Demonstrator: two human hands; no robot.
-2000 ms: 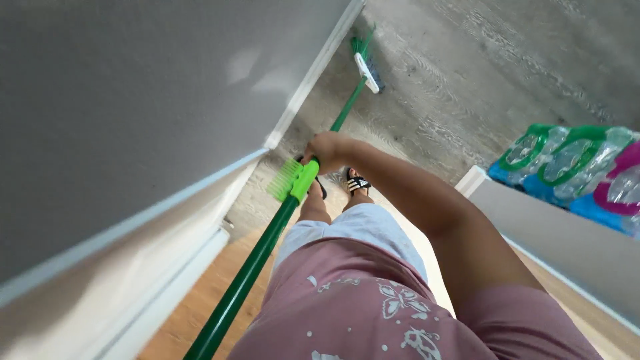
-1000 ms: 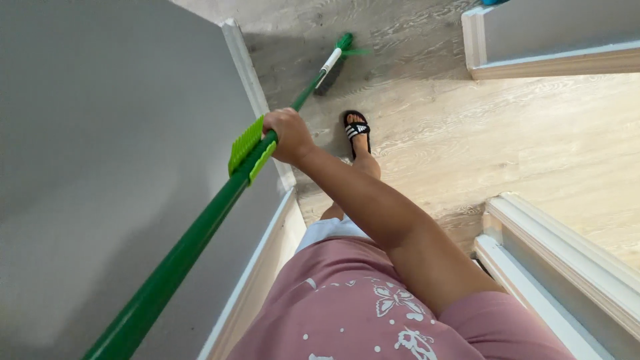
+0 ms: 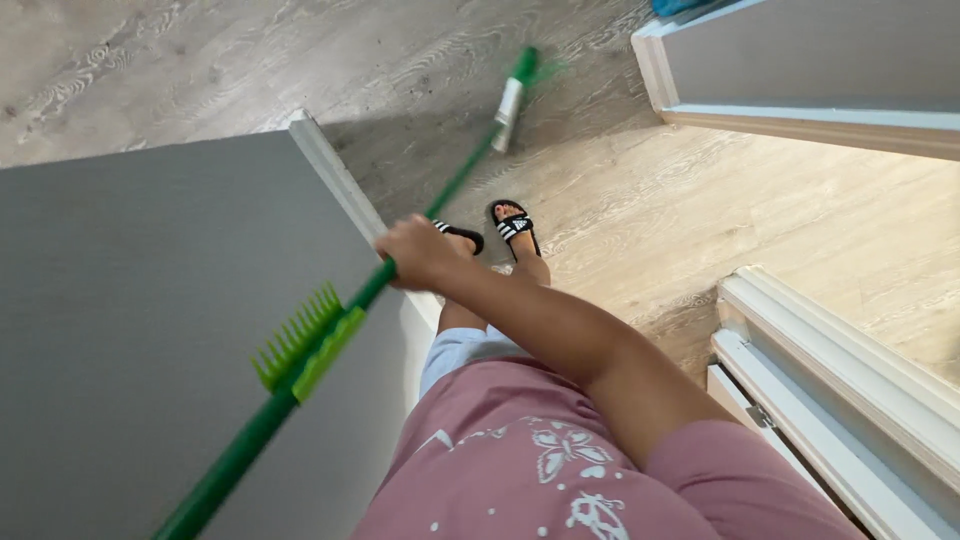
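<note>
My right hand point(image 3: 420, 251) is closed around the green pole of a broom point(image 3: 469, 169), which slants from the lower left up to the floor. Below the hand, a lime-green toothed comb attachment point(image 3: 307, 341) sits clipped on the pole. At the far end, the green and white broom head point(image 3: 510, 105) is over the wood-look floor and blurred; its bristles are hard to make out. My left hand is outside the picture.
A grey wall with a white baseboard point(image 3: 334, 176) runs along the left. Another wall end point(image 3: 656, 71) stands at the upper right, with something blue beside it. A white door frame point(image 3: 825, 375) is at the lower right. My sandalled feet point(image 3: 515, 225) stand on the floor point(image 3: 675, 202).
The comb attachment, beside my hand earlier, now has bare pole between it and the hand. Both sandals show now; one showed a second ago. The view has shifted along the walls.
</note>
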